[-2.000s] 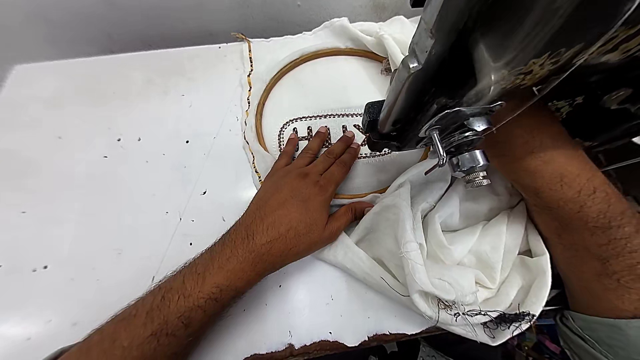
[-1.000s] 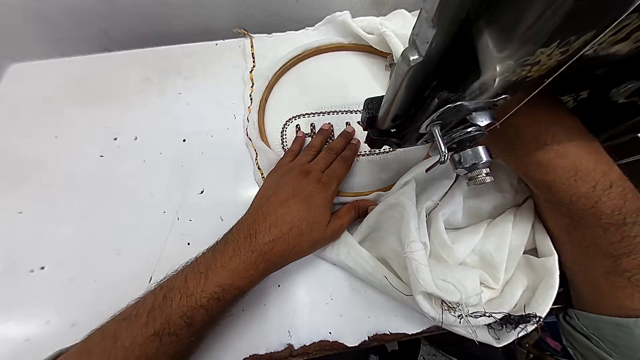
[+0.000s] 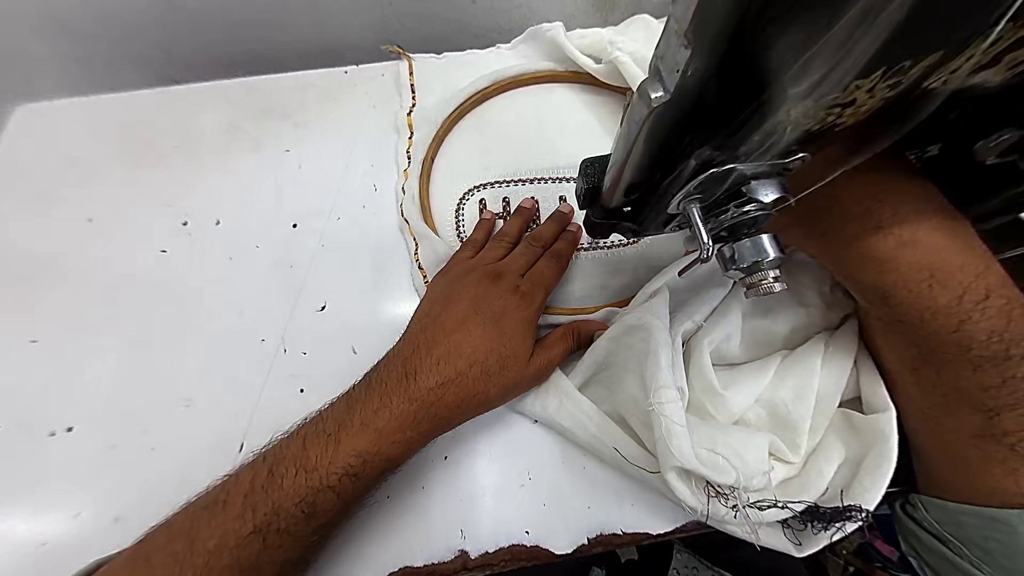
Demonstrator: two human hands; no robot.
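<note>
My left hand (image 3: 500, 304) lies flat, fingers apart, on white cloth (image 3: 536, 120) stretched in a wooden embroidery hoop (image 3: 468, 104). Its fingertips cover part of dark stitched shapes (image 3: 506, 206) inside a rounded stitched border (image 3: 480, 188); its thumb rests on loose cloth past the hoop's near rim. Just right of the fingers is the head of a black sewing machine (image 3: 596, 192), which hides the needle area. My right forearm (image 3: 920, 296) reaches behind the machine's thread tension assembly (image 3: 752, 248); the right hand itself is hidden behind the machine.
Bunched white cloth (image 3: 752, 384) with dark loose threads (image 3: 824, 516) hangs at the near edge of the white tabletop (image 3: 200, 280), whose front edge (image 3: 512, 556) is ragged. A yellow and dark cord-like edging (image 3: 411, 136) runs left of the hoop. A grey wall stands behind.
The hoop and cloth have shifted slightly under the machine head, with my left hand still resting on them. The right forearm stays behind the machine.
</note>
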